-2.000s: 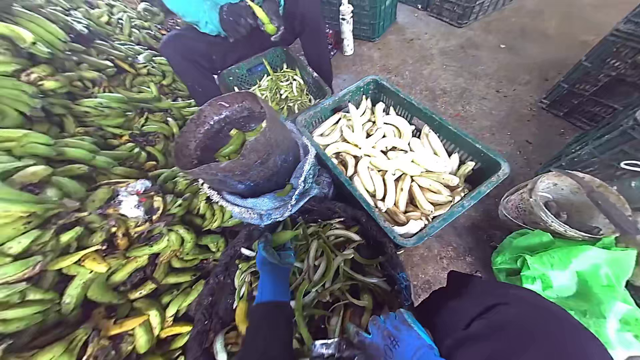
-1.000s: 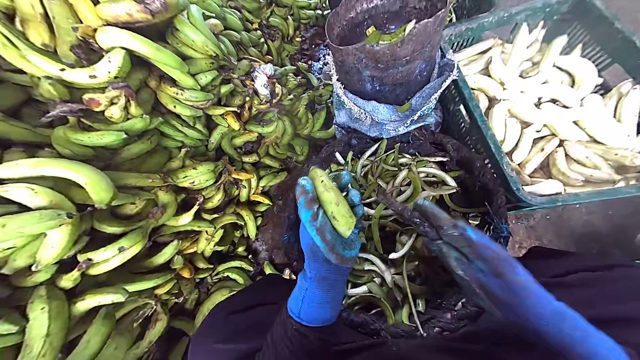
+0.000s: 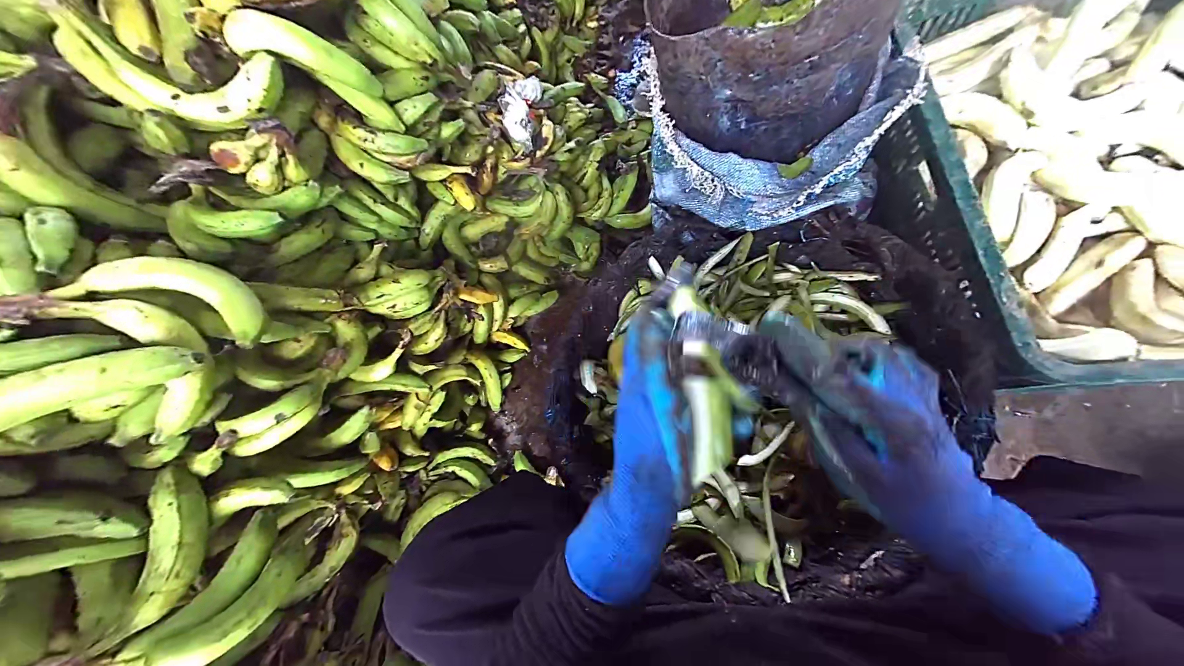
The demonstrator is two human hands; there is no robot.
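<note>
My left hand, in a blue work glove, holds a green plantain that is partly peeled, with pale flesh showing along its side. My right hand, also gloved in blue, grips a peeling tool whose blurred metal end lies against the plantain. Both hands are above a dark-lined container filled with strips of green and pale peel. Motion blur hides the exact shape of the tool.
A large heap of green plantains covers the left side. Beyond the peel container stands a grimy bucket with blue woven cloth around its base. At the right is a green plastic crate of peeled plantains.
The plantain, whole-skinned one second ago, now shows pale flesh. My right hand has come in from the right against it. The view has swung down and left since two seconds ago.
</note>
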